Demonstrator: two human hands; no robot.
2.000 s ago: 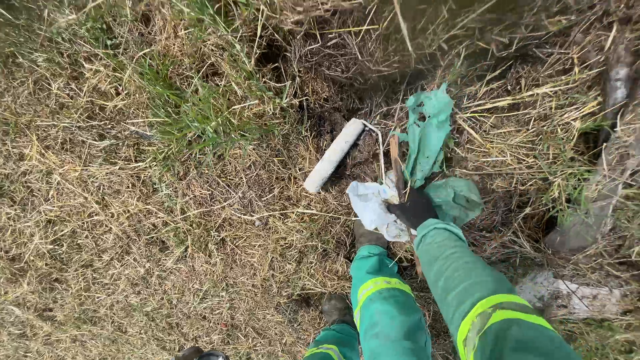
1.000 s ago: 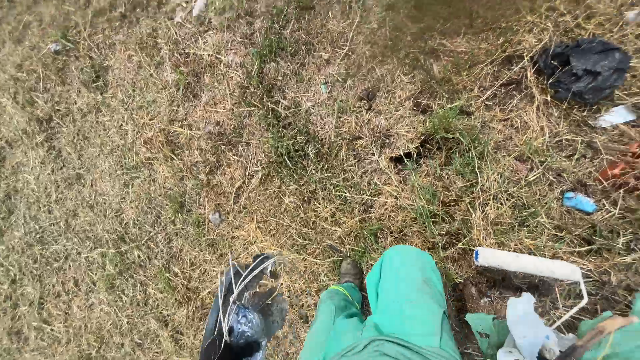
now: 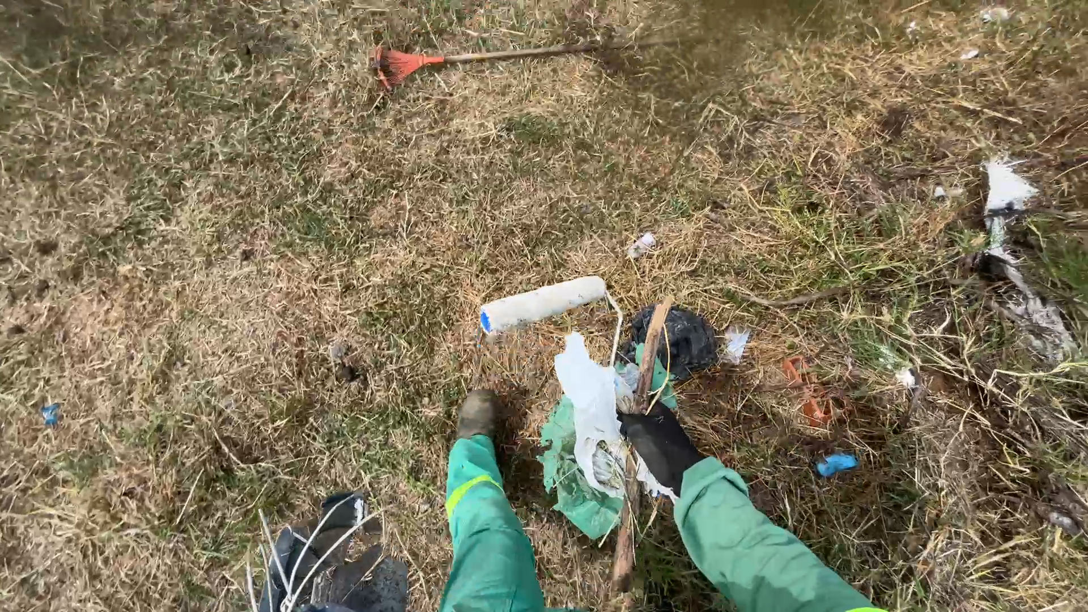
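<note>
My right hand (image 3: 660, 444), in a black glove and green sleeve, is closed around a bundle right of my leg. In it are a wooden stick (image 3: 652, 353), white plastic sheeting (image 3: 586, 399) and torn green plastic (image 3: 586, 501). A paint roller (image 3: 544, 304) with a white sleeve extends from the bundle's top; its wire frame runs down to the bundle, and its handle is hidden. My left hand is not visible. At the bottom left, a dark plastic item (image 3: 374, 582) with pale wires or cords (image 3: 327, 557) shows, cut off by the frame edge.
An orange fan rake (image 3: 404, 66) lies on dry grass at the top. A black plastic bag (image 3: 684, 342) lies beyond the bundle. Orange scraps (image 3: 816, 410), a blue scrap (image 3: 836, 464) and white debris (image 3: 1007, 187) lie to the right. My boot (image 3: 478, 414) stands on the grass.
The view has shifted a lot. My right hand and the bundle, at the lower right edge one second ago, now show nearer the middle. The rake has come into view.
</note>
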